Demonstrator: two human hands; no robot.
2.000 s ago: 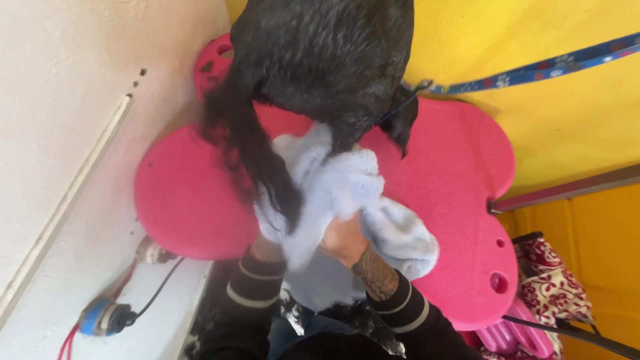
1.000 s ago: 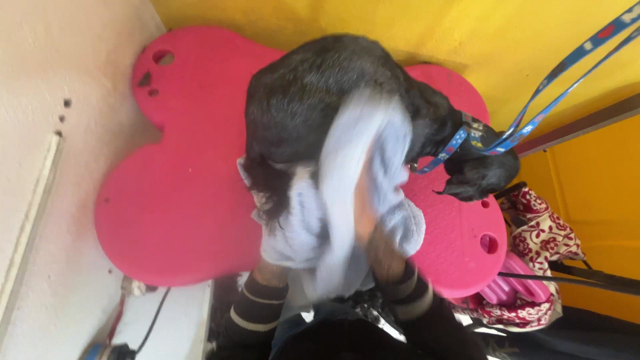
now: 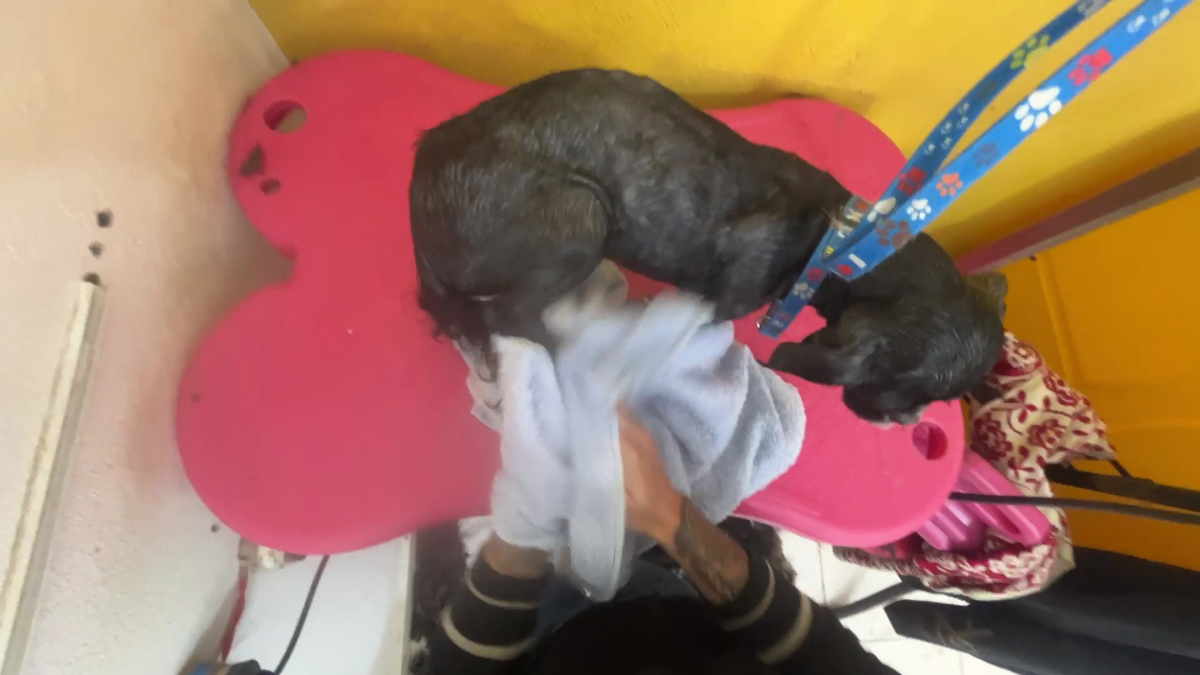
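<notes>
A black dog (image 3: 600, 178) with a damp-looking coat is on a pink bone-shaped table (image 3: 337, 403), its head low over the right end. A blue leash with a paw pattern (image 3: 900, 216) runs from its neck to the upper right. A pale blue towel (image 3: 741, 403), partly blurred, lies bunched against the dog's legs and lower side. My right hand (image 3: 647, 478) grips the towel near its middle. The towel covers most of my left hand (image 3: 516, 559); only the wrist area shows, so its fingers are hidden.
A yellow wall (image 3: 422, 28) stands behind the table, and a pale wall with a conduit (image 3: 47, 450) is at the left. Cables hang below the table's left part. At the lower right are a red and white patterned cloth (image 3: 1041, 422) and a pink plastic item (image 3: 984, 516).
The dog, whose rear faced up the view with its head low two seconds ago, now stretches sideways with its head at the right. My hands and the towel stay at its underside.
</notes>
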